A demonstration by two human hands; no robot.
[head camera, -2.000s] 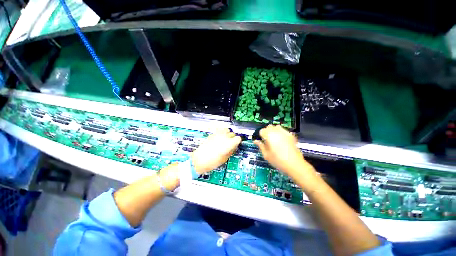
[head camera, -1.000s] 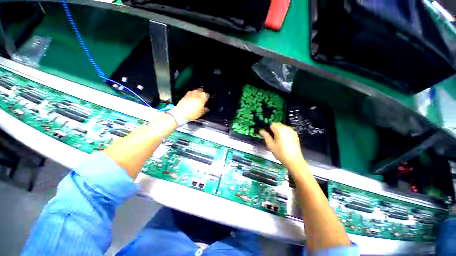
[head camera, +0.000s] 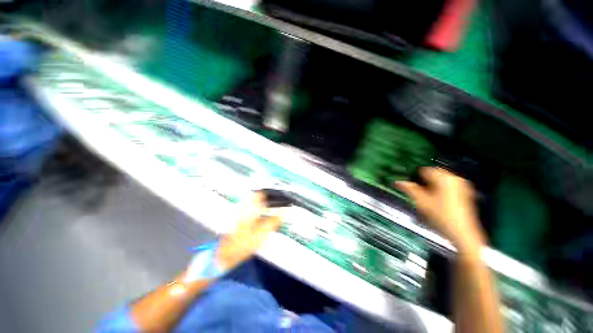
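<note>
The whole view is blurred by motion. My left hand (head camera: 248,229), with a light blue band at the wrist, is over the front edge of the row of green circuit boards (head camera: 325,224). A dark piece (head camera: 279,198) shows at its fingertips; I cannot tell if it is held or on the board. My right hand (head camera: 448,203) is at the front right of the bin of green pieces (head camera: 390,153), thumb pointing left. Whether it holds anything is too blurred to tell.
The white rail (head camera: 214,127) runs behind the boards. A metal post (head camera: 284,84) stands left of the bins. A clear plastic bag (head camera: 426,107) hangs above the green bin. The upper shelf holds black totes and a red strip (head camera: 450,25). Blue clothing (head camera: 29,97) shows at far left.
The view has shifted and blurred. My left hand has moved from the dark bin area down to the boards. My right hand has moved to the green bin's right front side.
</note>
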